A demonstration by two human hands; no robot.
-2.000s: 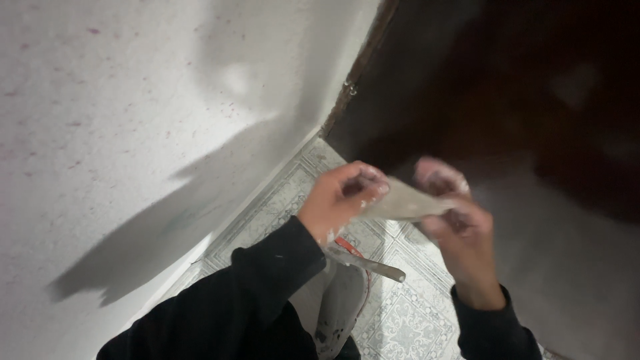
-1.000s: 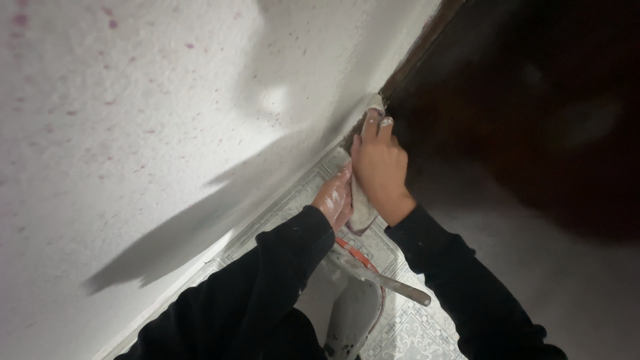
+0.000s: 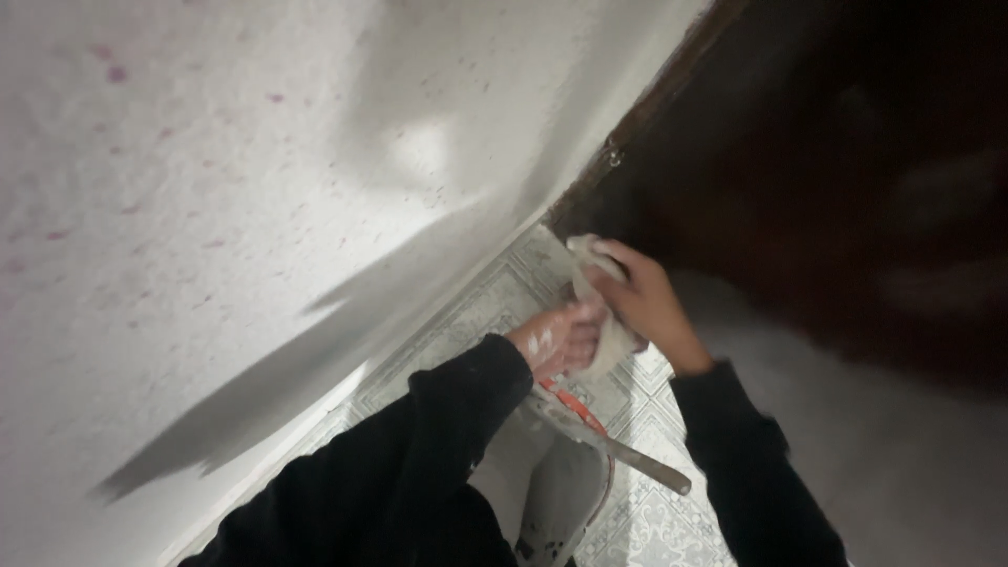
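Note:
Both hands hold a crumpled, off-white cloth above the floor, close to the foot of the wall. My left hand, smeared with white, grips its lower left side. My right hand has its upper end between thumb and fingers. Below the hands is a grey container with white residue. A flat tool with a worn handle lies across its top, beside a red-orange strip. What the tool's far end looks like is hidden by my left arm.
A pale wall with reddish specks fills the left and carries my shadow. Patterned tiles cover the floor. At right is a dark surface, with a brown edge strip where it meets the wall.
Two seconds ago the cloth was stretched between my hands; one second ago both hands had it up against the wall's corner edge. They have since come down and away from that edge, still holding it.

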